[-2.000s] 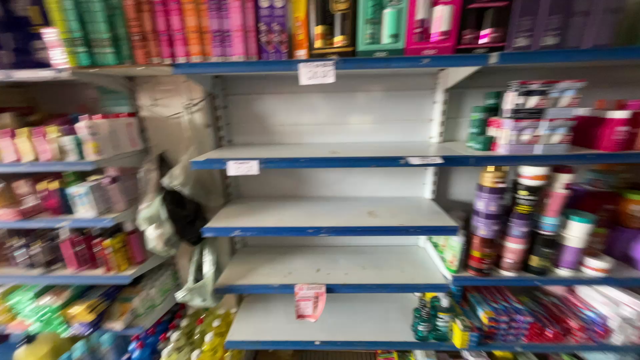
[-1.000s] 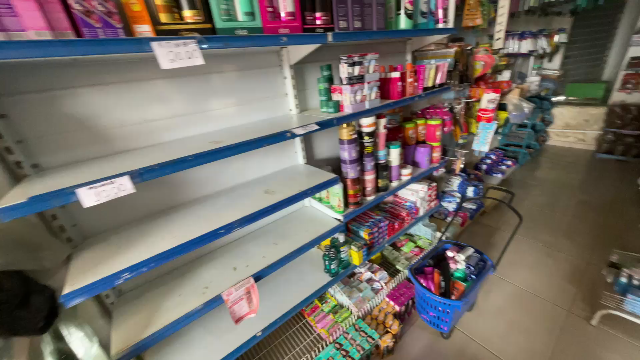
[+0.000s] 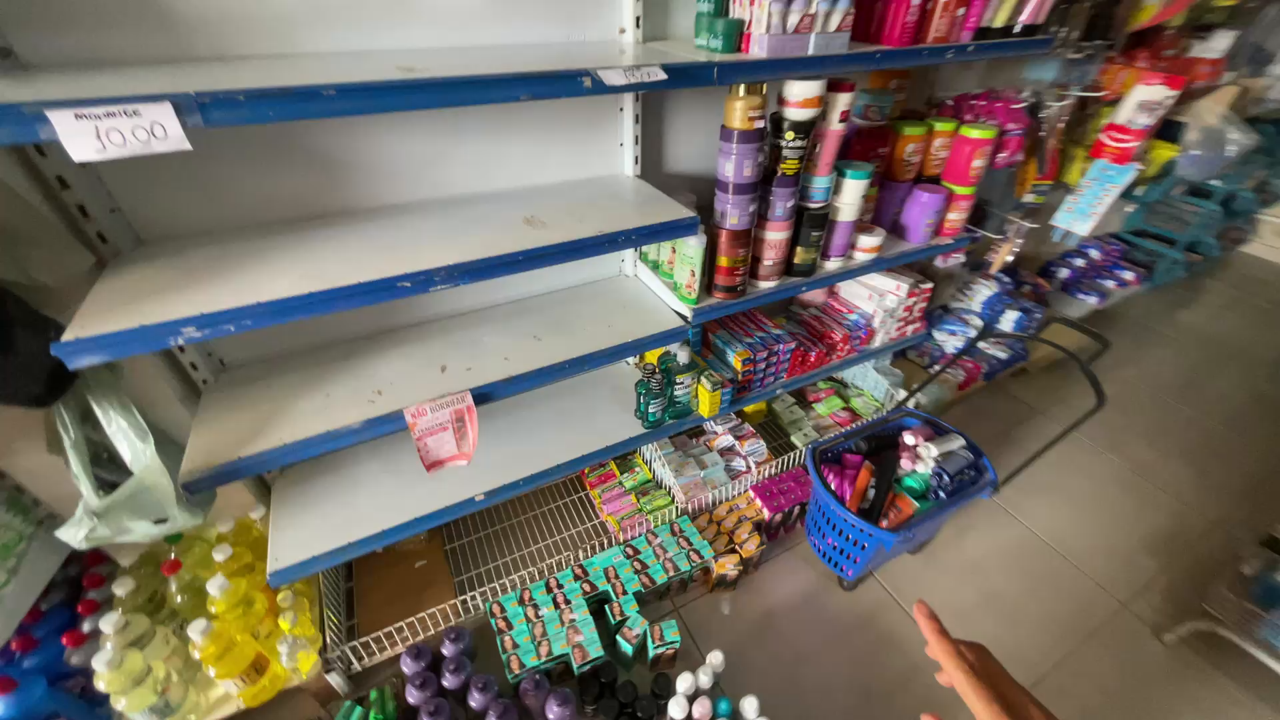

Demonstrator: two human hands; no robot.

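My right hand (image 3: 965, 665) reaches in at the bottom right with its fingers apart and holds nothing. Above and left of it, not touching, a blue plastic rolling basket (image 3: 865, 535) with a long black handle stands on the tiled floor, filled with bottles and tubes. To the left are white metal shelves with blue edges (image 3: 400, 290), several of their boards bare. Stacked jars (image 3: 738, 180) stand on the right part of a shelf. Teal boxes (image 3: 560, 610) lie in rows low in front of the wire rack. My left hand is outside the view.
Yellow bottles (image 3: 235, 640) crowd the lower left beneath a hanging plastic bag (image 3: 120, 470). Purple-capped bottles (image 3: 455, 670) stand at the bottom edge. A wire basket rack (image 3: 520, 530) runs under the shelves. Blue packages (image 3: 985, 310) line the floor edge beyond the basket; a metal frame (image 3: 1215, 635) is at far right.
The view has swung right and down from the shelves seen head-on. My right hand has come into view at the bottom right. The basket still stands on the floor, as one second ago.
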